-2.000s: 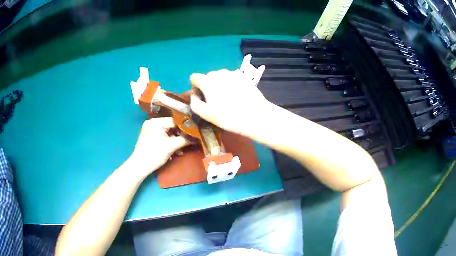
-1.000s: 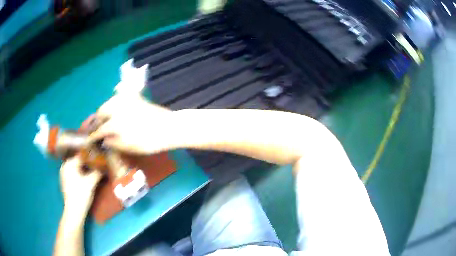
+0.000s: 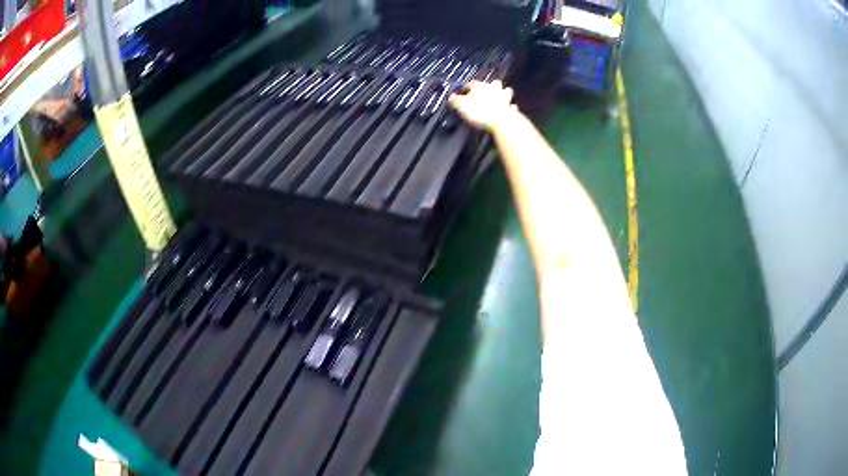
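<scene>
My right hand [image 3: 483,104] reaches out to the right end of the stacked trays [image 3: 307,153], at the row of black leg pieces [image 3: 381,91]. Its fingers are bent down over a dark piece at the tray's edge; whether they grip it is too blurred to tell. The near parts tray [image 3: 270,372] is black and ribbed, with grouped leg sets [image 3: 223,279] across its upper part, some with shiny faces. A white arm-end stop [image 3: 100,450] of the jig shows at the bottom left; the rest of the jig is out of view. My left hand is not in view.
A post with yellow wrapping [image 3: 133,167] stands at the left behind the near tray. The teal bench mat [image 3: 74,418] shows at the lower left. Green floor with a yellow line [image 3: 629,177] runs along the right. Shelving and blue bins [image 3: 588,60] stand at the back.
The view has swung right, away from the jig. My right hand has left the jig and reached to the far stacked trays. My left hand has gone out of view.
</scene>
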